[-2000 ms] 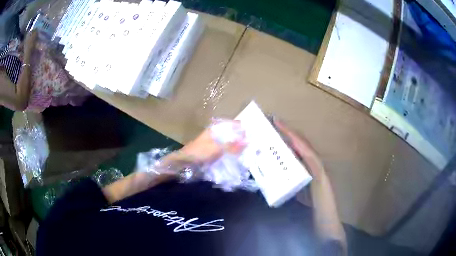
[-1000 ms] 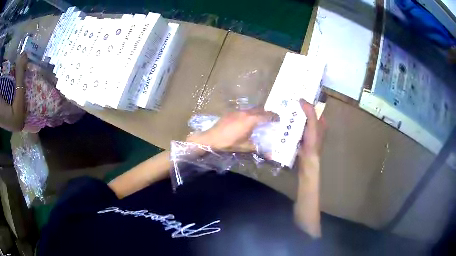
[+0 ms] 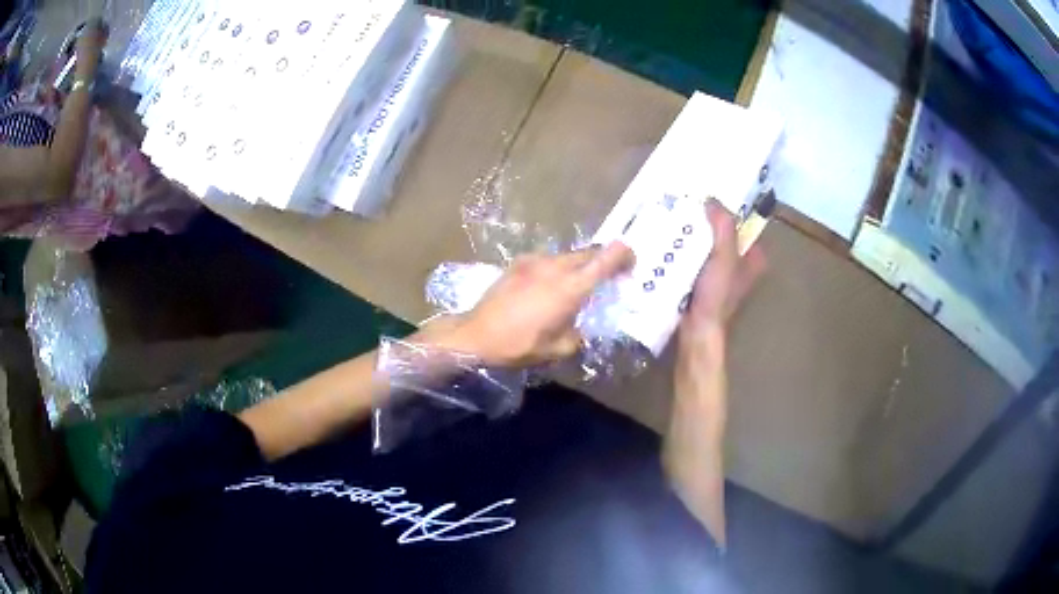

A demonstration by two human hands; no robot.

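Note:
A white product box (image 3: 679, 221) with a row of small round icons is held tilted above the bench. My right hand (image 3: 718, 279) grips its right side. A small tan and dark piece (image 3: 757, 221) shows beside those fingers; I cannot tell what it is. My left hand (image 3: 528, 311) is at the box's lower left side, closed on shiny clear film (image 3: 447, 389). The film hangs under the wrist and bunches against the box's lower end. The left fingertips are partly hidden by film and glare.
A row of white product boxes (image 3: 267, 99) stands on the cardboard-covered bench (image 3: 813, 395) at the upper left. A coworker (image 3: 87, 174) is at the far left. Crumpled film (image 3: 64, 331) lies below. White and pale blue panels (image 3: 830, 110) lie at the upper right.
The box has moved up and right from in front of my torso and its tilt has changed. Both hands moved with it. Over the last second the box tilted slightly further.

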